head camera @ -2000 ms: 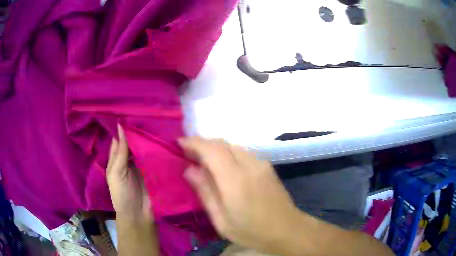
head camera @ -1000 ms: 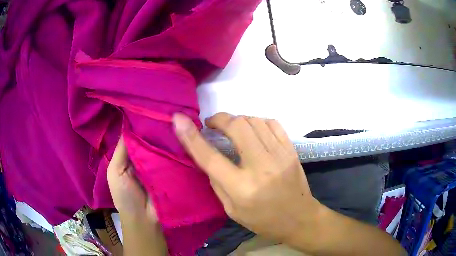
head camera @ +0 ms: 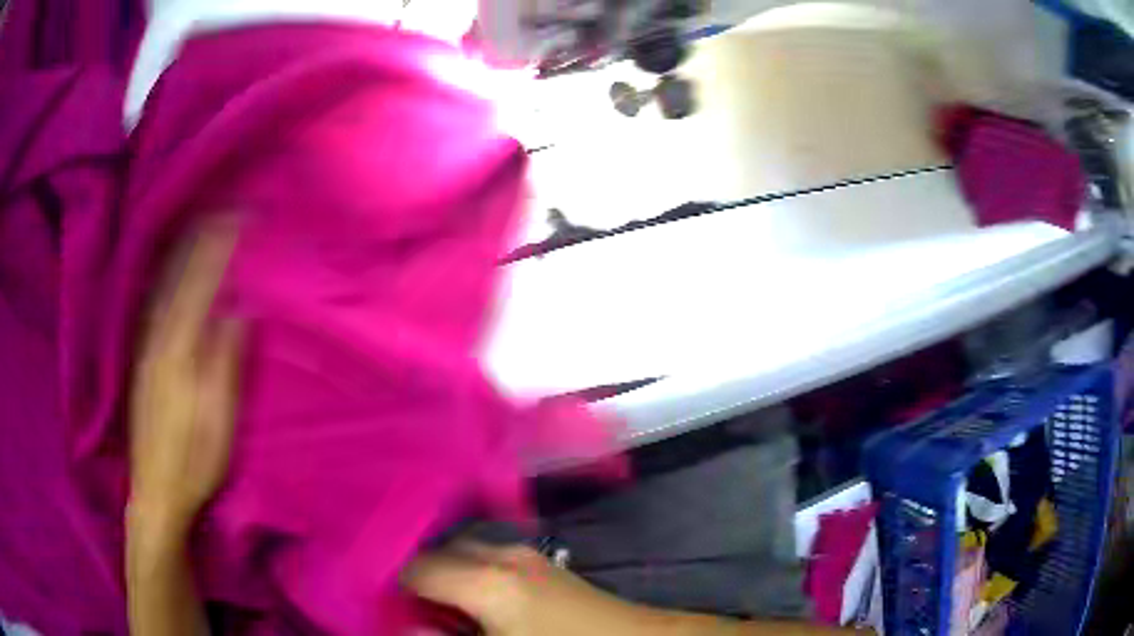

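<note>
A large magenta garment panel (head camera: 361,336) spreads from the machine table down over the lap, blurred by motion. My left hand (head camera: 187,385) lies on the cloth at the left, fingers pointing up and blurred; whether it grips a fold is unclear. My right hand (head camera: 497,590) is low in the middle at the cloth's lower edge, its fingers partly hidden by the cloth and blurred. The sewing machine's needle area shows blurred at the top, beside a bright glow.
The white machine table (head camera: 696,298) has a curved front edge. Small magenta pieces (head camera: 1020,168) lie on it at the right. A blue plastic basket (head camera: 920,460) with mixed scraps stands lower right, beside a magenta scrap (head camera: 842,559) on white material. Grey cloth (head camera: 696,522) hangs below the table edge.
The folded layers and seam are no longer displayed; the cloth now spreads broadly. My left hand has moved left and up, my right hand down. The view has shifted, showing more basket and the small pieces.
</note>
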